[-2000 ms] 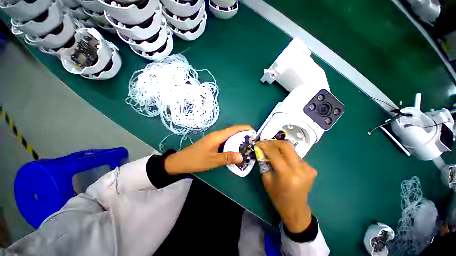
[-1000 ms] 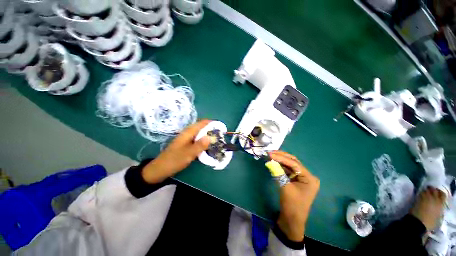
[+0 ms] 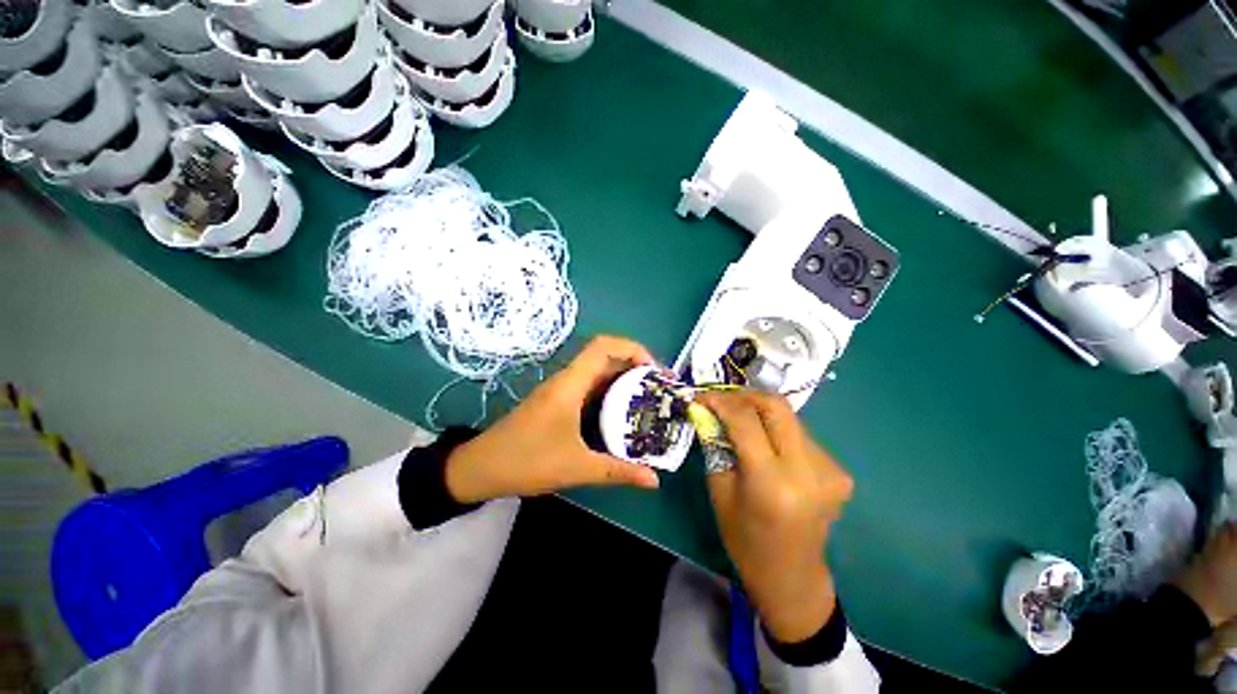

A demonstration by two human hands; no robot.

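Observation:
My left hand (image 3: 550,431) holds a white rounded housing cover (image 3: 621,411) with its open side up, showing a dark circuit board (image 3: 654,418). My right hand (image 3: 780,495) grips a yellow-handled tool (image 3: 707,427); its tip is at the cover's right edge and is too small to make out. Thin wires (image 3: 726,388) run between the cover and the open round cavity of the white camera body (image 3: 784,355). The camera body lies on the green bench just beyond my hands, with its black lens panel (image 3: 845,267) facing up and its angular white bracket (image 3: 767,166) at the upper left.
Stacked housing covers (image 3: 319,88) stand at upper left. A tangled pile of thin white loops (image 3: 455,271) lies left of the camera. Another camera unit (image 3: 1119,305) is at right. A loose cover (image 3: 1045,601) lies lower right, near another person's hand (image 3: 1211,576). A blue stool (image 3: 122,556) is at lower left.
One second ago my right hand and the tool were apart from the cover, with wires stretched between; now the tool is back at the cover's edge. The whole view has shifted.

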